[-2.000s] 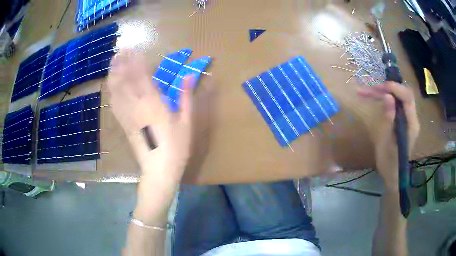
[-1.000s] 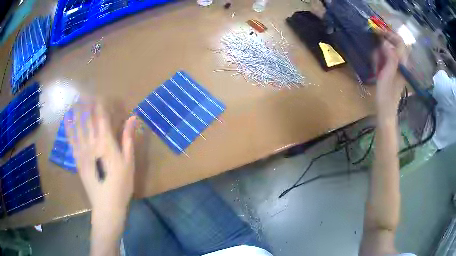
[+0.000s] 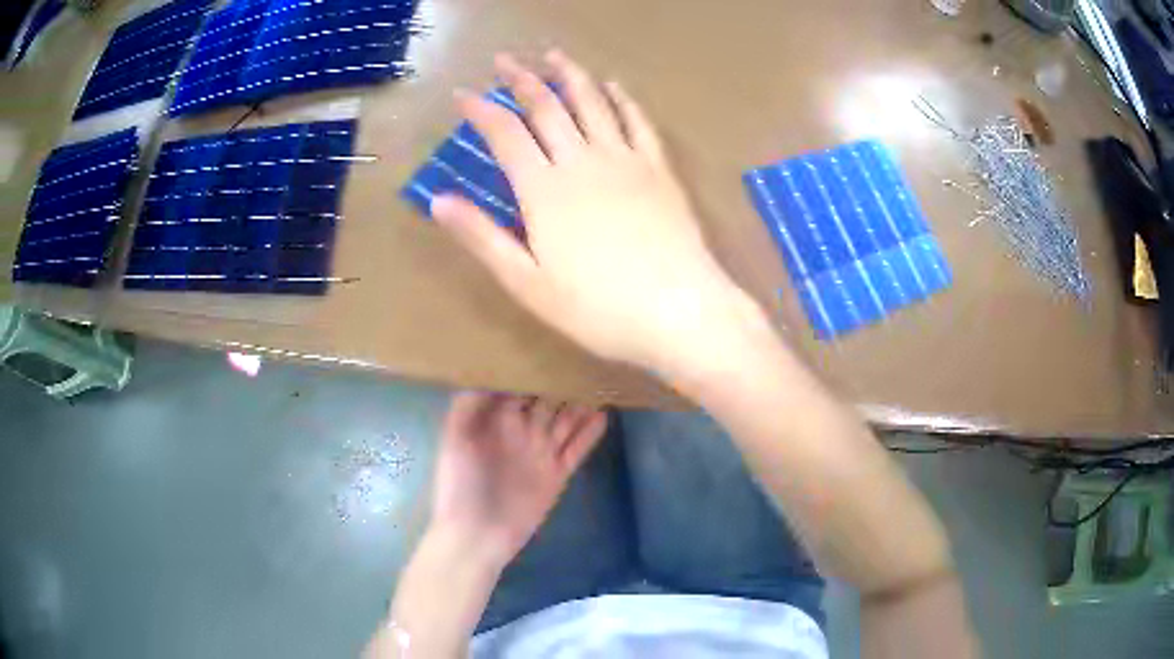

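My right hand (image 3: 592,219) is palm down with its fingers spread over a blue solar cell piece (image 3: 470,174) on the table, hiding much of it. No soldering iron shows in it. My left hand (image 3: 509,457) is low at the table's front edge, palm up, with bent fingers and nothing visible in it. A joined blue solar cell piece (image 3: 850,238) with pale busbars lies flat to the right of my right hand.
Dark navy cell assemblies (image 3: 238,213) lie in groups at left. A pile of tabbing ribbon (image 3: 1030,206) lies at right, beside the black iron stand with its yellow sponge (image 3: 1143,268). Green stools (image 3: 1114,541) stand below the table. Cables hang at the right edge.
My right hand has let go of the soldering iron and come across to the left cell piece. My left hand has left that piece and dropped to the table edge, turning palm up.
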